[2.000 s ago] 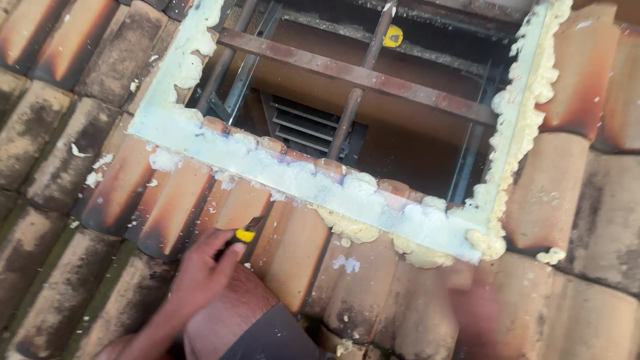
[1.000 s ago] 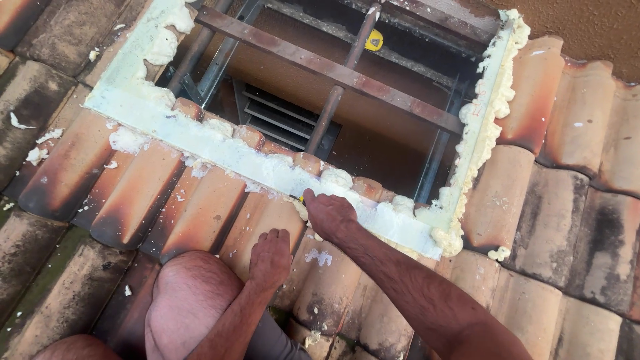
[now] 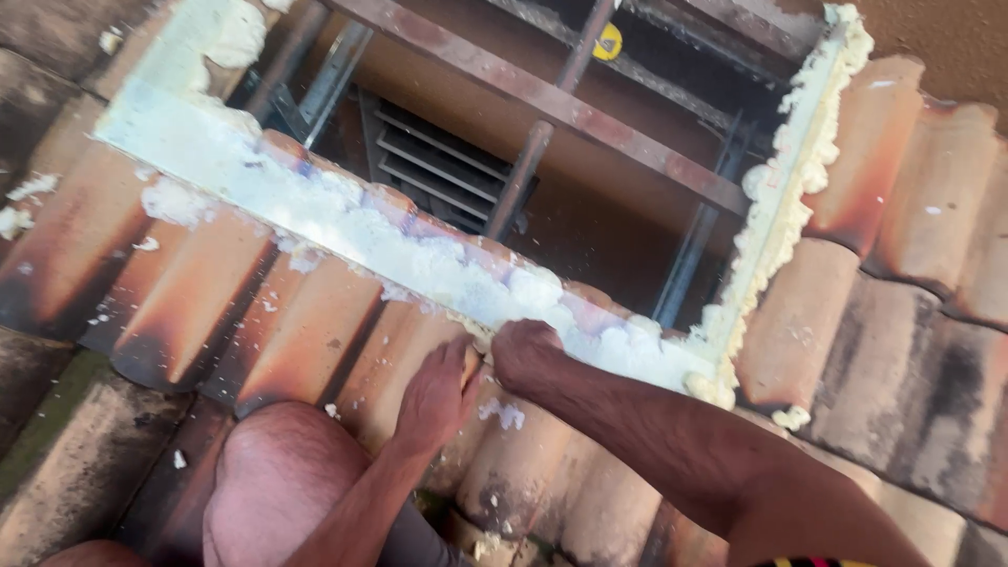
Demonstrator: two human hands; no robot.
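A pale strip [image 3: 315, 209] edged with cream expanding foam [image 3: 535, 287] frames an opening in a clay-tile roof. My right hand [image 3: 524, 354] is closed at the lower edge of this strip; whatever it holds is hidden by the hand itself. Just beside it, my left hand [image 3: 441, 386] rests with bent fingers against a clay roof tile [image 3: 382, 346] and the foam edge. A small piece shows between the left thumb and fingers, too unclear to name or to tell whether it is gripped. The yellow-handled blade tool of the earlier view is not visible.
Rusty metal bars [image 3: 543, 98] cross the opening, with a slatted vent [image 3: 441, 161] and a yellow round-ended object [image 3: 608, 42] below or among them. Foam crumbs [image 3: 177, 201] lie on the tiles. My bare knee [image 3: 276, 480] is at the lower left, close to the left forearm.
Two seconds ago my left hand was by the yellow-handled tool and my right hand was a blur at the lower right. Both are now together at the strip's lower edge.
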